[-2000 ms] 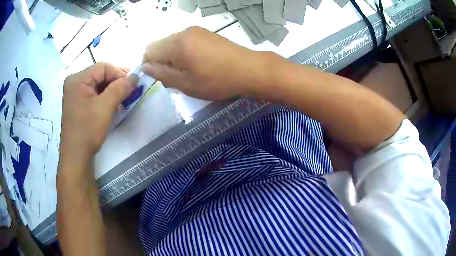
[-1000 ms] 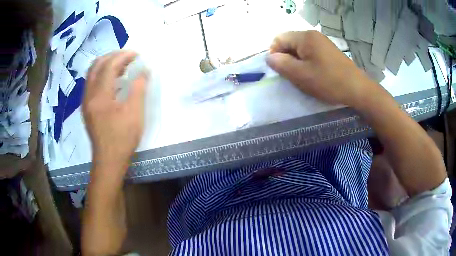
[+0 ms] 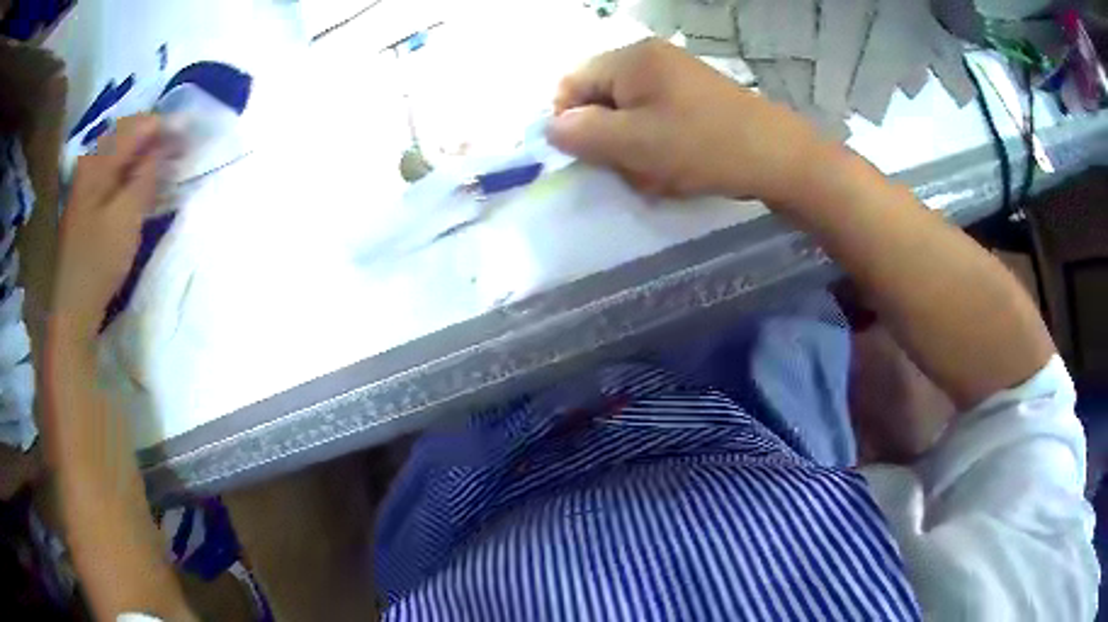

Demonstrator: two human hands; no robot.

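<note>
My right hand (image 3: 656, 119) pinches the right end of a pale white strip (image 3: 425, 216) above the table. The strip slants down to the left and blurs into the white table. A small royal-blue tab (image 3: 508, 179) shows on it near my fingers. My left hand (image 3: 112, 201) is blurred at the far left, over the cut pieces. A white cut piece (image 3: 209, 136) lies at its fingertips; whether the fingers grip it I cannot tell.
Blue fabric pieces (image 3: 209, 83) lie around my left hand. Fanned grey cut pieces (image 3: 838, 49) lie at the upper right. Black cords (image 3: 1002, 134) cross the right table edge. A grey printed ruler (image 3: 486, 365) edges the table. A brownish fitting (image 3: 414, 165) is mid-table.
My hands have parted; my left hand let go of the strip and moved far left to the cut pieces. My right hand still holds the strip. The camera view has shifted.
</note>
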